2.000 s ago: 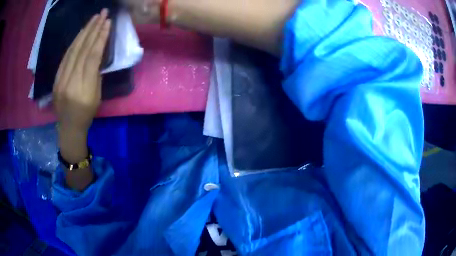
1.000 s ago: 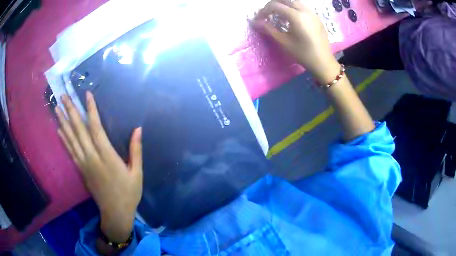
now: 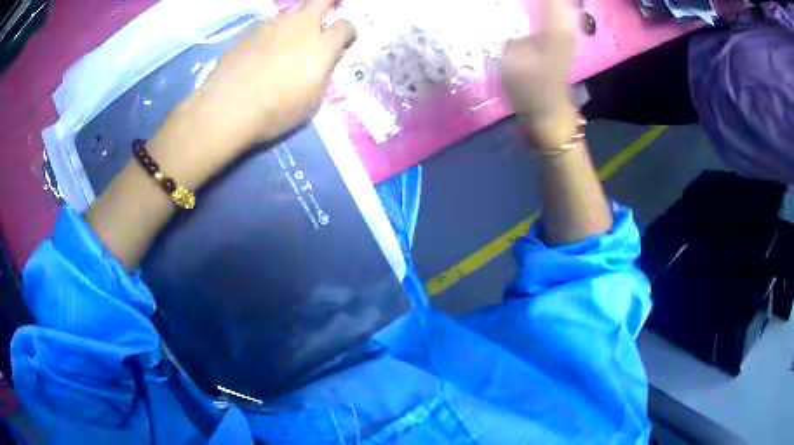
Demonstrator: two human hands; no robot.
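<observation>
A large dark tablet back cover (image 3: 261, 252) lies on white sheets (image 3: 361, 191), partly over the mat and partly over my lap. It has small printed marks and small round openings in one corner. My left hand (image 3: 279, 74) is above the cover's far part, its fingers reaching to a sheet of small pale round pieces (image 3: 409, 65). My right hand (image 3: 541, 74) is at the right side of that sheet, blurred. I cannot tell whether either hand holds something; glare hides the fingertips.
The pink mat (image 3: 400, 156) runs along the bench. A black disc (image 3: 588, 23) lies beyond my right hand. Another person's purple sleeve (image 3: 744, 96) is at the right. Below are a grey floor with a yellow line (image 3: 487, 256) and black boxes (image 3: 723, 269).
My left hand has moved from the cover's left edge across to the pale pieces. My right hand has shifted slightly right and down. The cover now appears lower and further left.
</observation>
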